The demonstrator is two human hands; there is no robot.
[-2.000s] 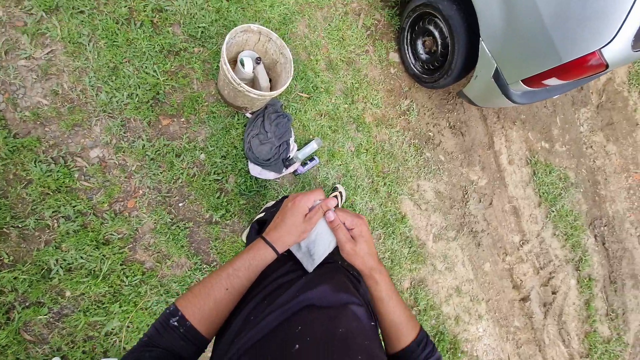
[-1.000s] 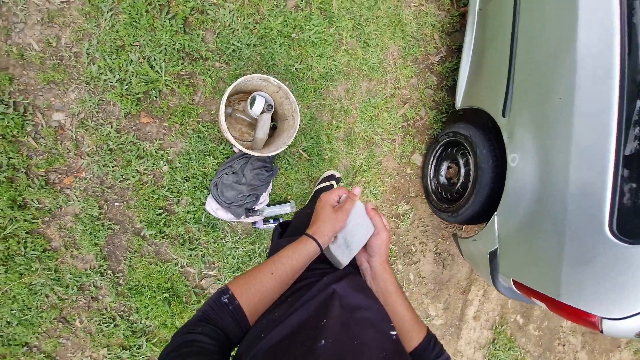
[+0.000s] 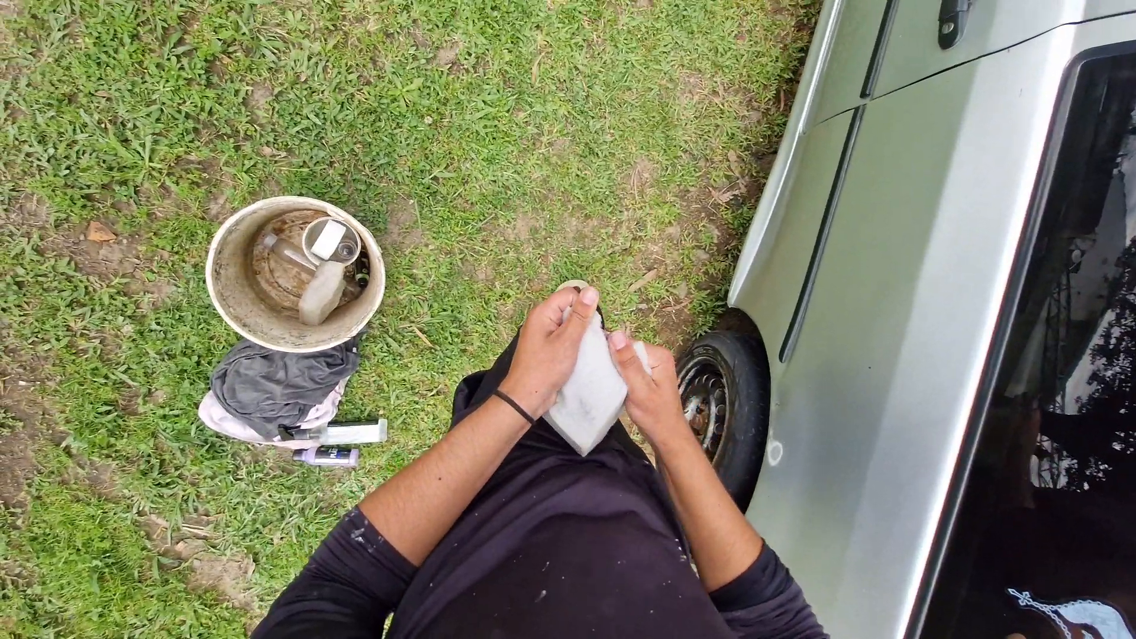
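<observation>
A pale grey folded cloth or pad [image 3: 587, 390] is held in front of my body, between both hands. My left hand [image 3: 548, 353] grips its upper left side, thumb on top. On the other side, my right hand [image 3: 650, 383] pinches its upper right edge between thumb and fingers. The material comes to a point toward my dark shirt. Whether it is cloth or foam I cannot tell. The undersides of my fingers are hidden.
A dirty white bucket [image 3: 222, 297] holding a bottle and other items stands on the grass at left. Below it lie a dark grey cloth [image 3: 280, 386], a clear bottle [image 3: 353, 432] and a small purple bottle [image 3: 330, 456]. A silver car [image 3: 896, 355] with a black wheel [image 3: 741, 408] is at right.
The view has shifted, showing more of the car's side and window at right. Both hands stay on the grey piece, which now shows more of its flat face than two seconds ago.
</observation>
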